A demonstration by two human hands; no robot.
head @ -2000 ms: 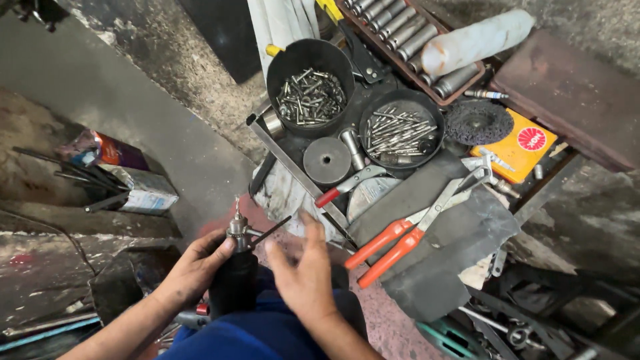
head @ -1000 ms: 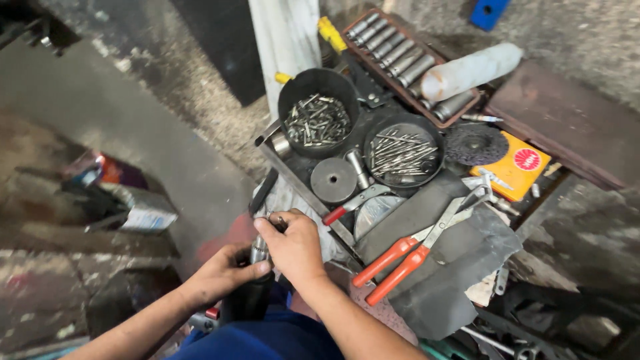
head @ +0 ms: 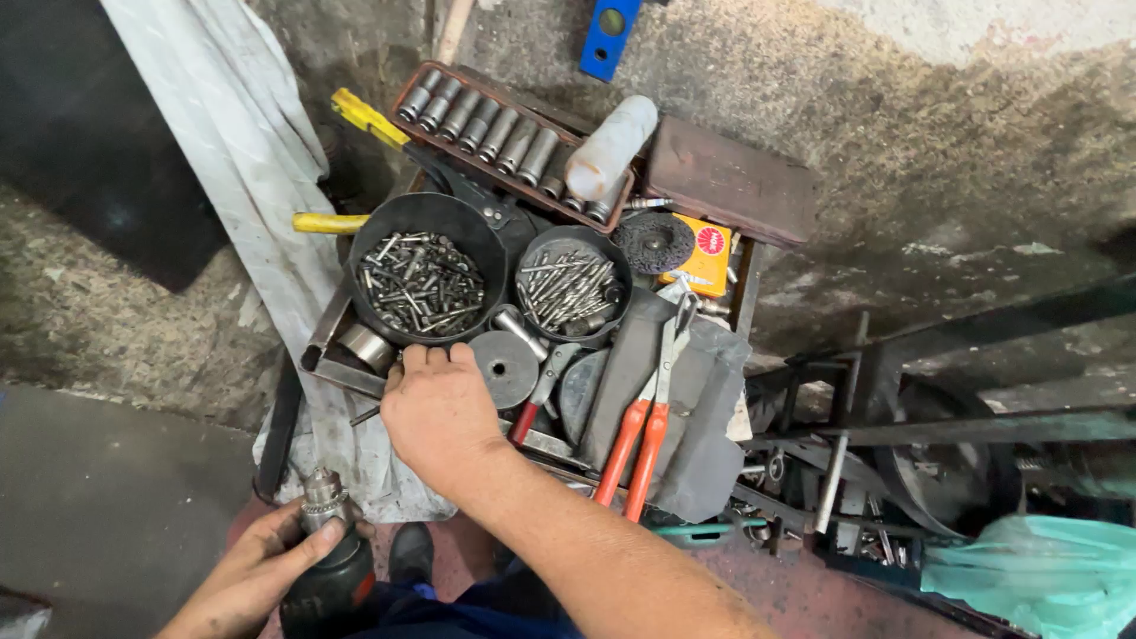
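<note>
At lower left, my left hand (head: 275,555) grips a power drill (head: 333,564) by its chuck end; the chuck points up and no bit shows in it. My right hand (head: 439,404) reaches over the near edge of a metal tray (head: 351,377), its fingers curled down beside a black tub of small bolts (head: 417,284). A thin dark rod sticks out at its left side; whether the fingers hold it is hidden. Right of the hand lie a round grey disc (head: 506,368), red-handled locking pliers (head: 537,399) and a round tub of drill bits (head: 568,288).
Orange-handled snips (head: 643,430) lie on grey sheet material (head: 710,426). Behind are a socket set in a case (head: 484,133), a white cylinder (head: 612,146), an abrasive disc (head: 654,241), an orange spark plug box (head: 701,257) and a brown metal lid (head: 728,177). Metal framework (head: 834,435) stands at right.
My right hand has left the drill chuck and moved to the tray's near edge. The thin bit seen in the chuck two seconds ago is gone from it. The view has shifted.
</note>
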